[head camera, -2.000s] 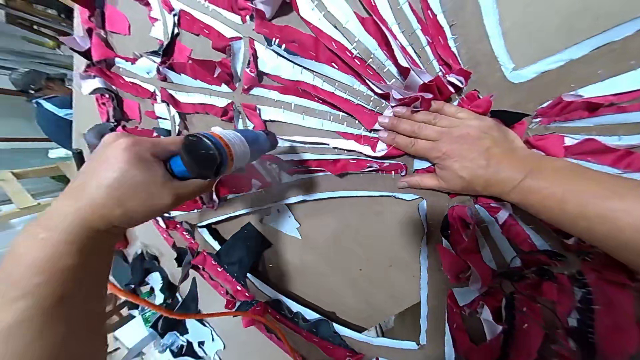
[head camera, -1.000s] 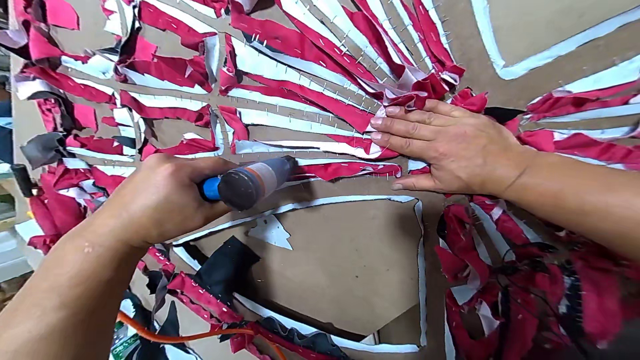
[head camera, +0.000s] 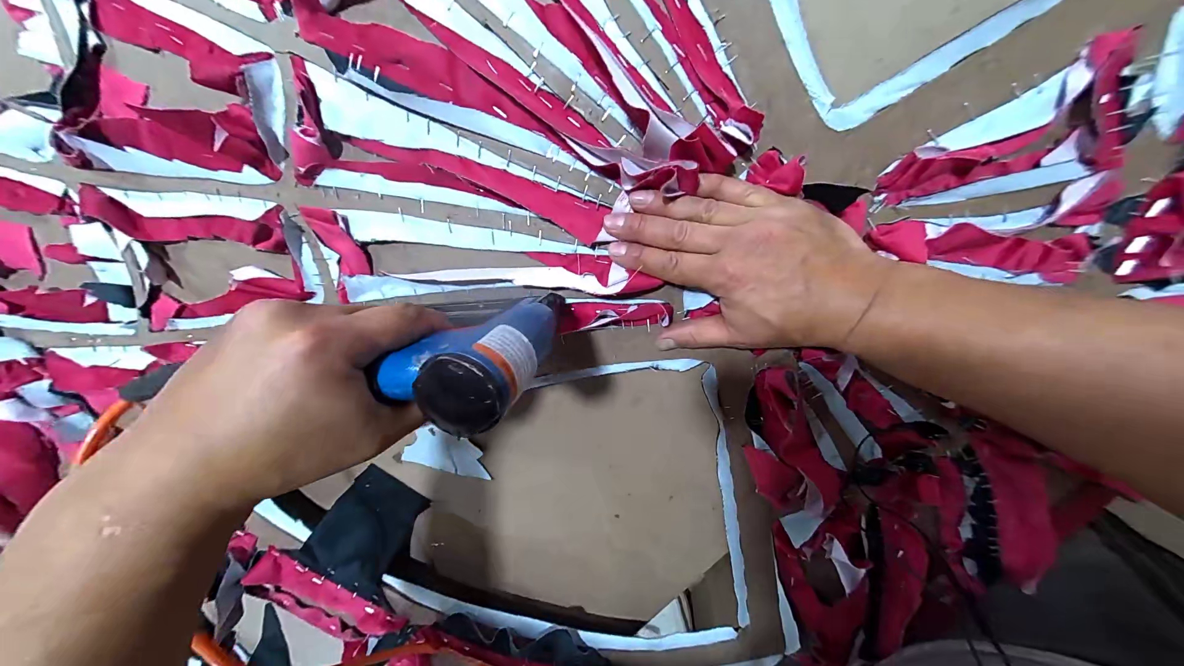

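Note:
My left hand (head camera: 287, 388) grips a blue pneumatic stapler (head camera: 472, 370) with a black round end cap and an orange-and-white band. Its far end lies over a narrow red fabric strip (head camera: 615, 316). Flat, with fingers spread, my right hand (head camera: 758, 264) presses on gathered red and white fabric (head camera: 657, 171) where many strips converge. The strips fan out over a brown board (head camera: 592, 453), with rows of small metal staples or pins standing along their edges. The stapler's body partly hides its tip, so contact with the strip cannot be told.
White strips edge a brown panel section (head camera: 726, 481) below my hands. Loose red and black fabric (head camera: 888, 490) hangs at the lower right. A black scrap (head camera: 365, 523) and a torn white piece (head camera: 449, 451) lie lower left. Part of an orange hose (head camera: 102, 430) shows at the left.
My left hand has moved right with the stapler, closer to my right hand. My right hand stays pressed on the gathered fabric. The view has shifted somewhat.

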